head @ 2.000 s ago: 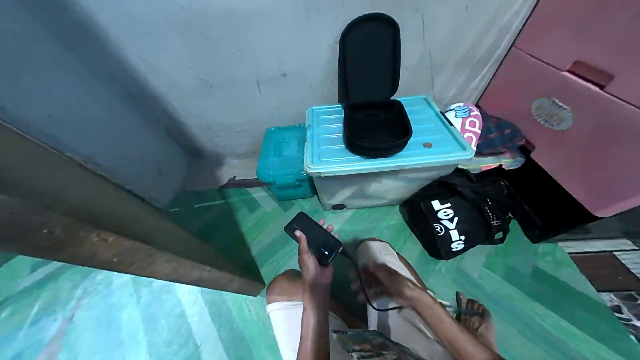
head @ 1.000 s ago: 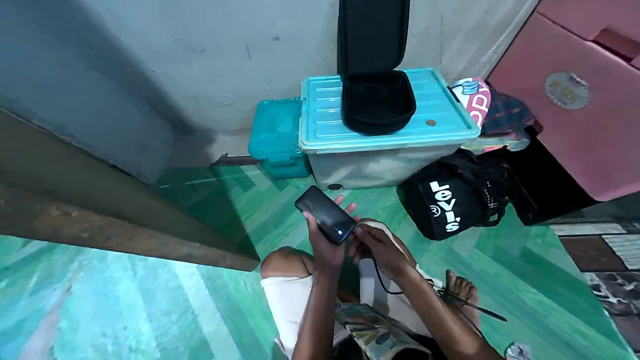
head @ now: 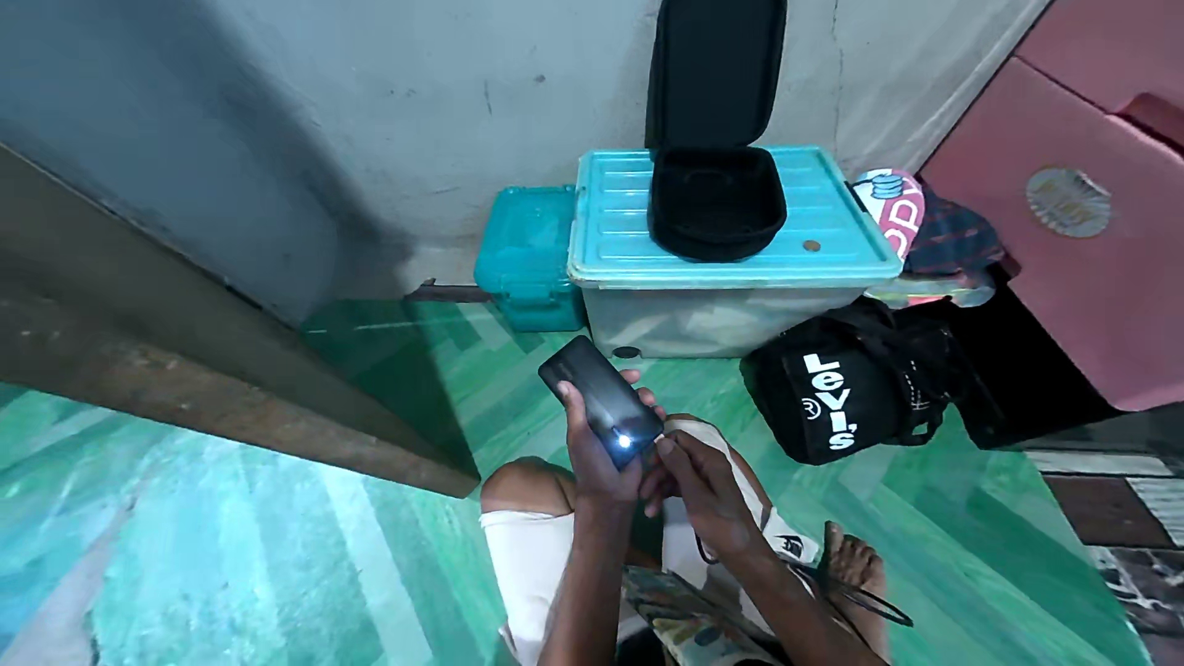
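A dark smartphone or power bank [head: 599, 398] with a bright white light near its lower end lies in my left hand [head: 597, 453], thumb on its left edge and fingertips behind its right edge. Fingers of my right hand [head: 698, 486] pinch at the device's lower right corner, where a small plug seems to be; the fingers mostly cover it. A black cable [head: 865, 597] loops below my right forearm, beside my bare foot. Beyond my hands an unzipped black hard-shell case [head: 717, 203] rests on a turquoise storage box lid [head: 610, 217], its own lid raised against the wall.
A smaller teal container [head: 527, 245] stands left of the clear storage box. A black bag [head: 832, 388] with white lettering sits to its right, near folded cloths [head: 953, 231] and a pink plastic cabinet [head: 1064, 231]. A wooden beam [head: 231, 370] crosses the left. A coin [head: 811, 246] lies on the lid.
My right hand has come from the cable, below and to the right, up to the device's lower end. A light now shows bright on the device. My left hand still holds it.
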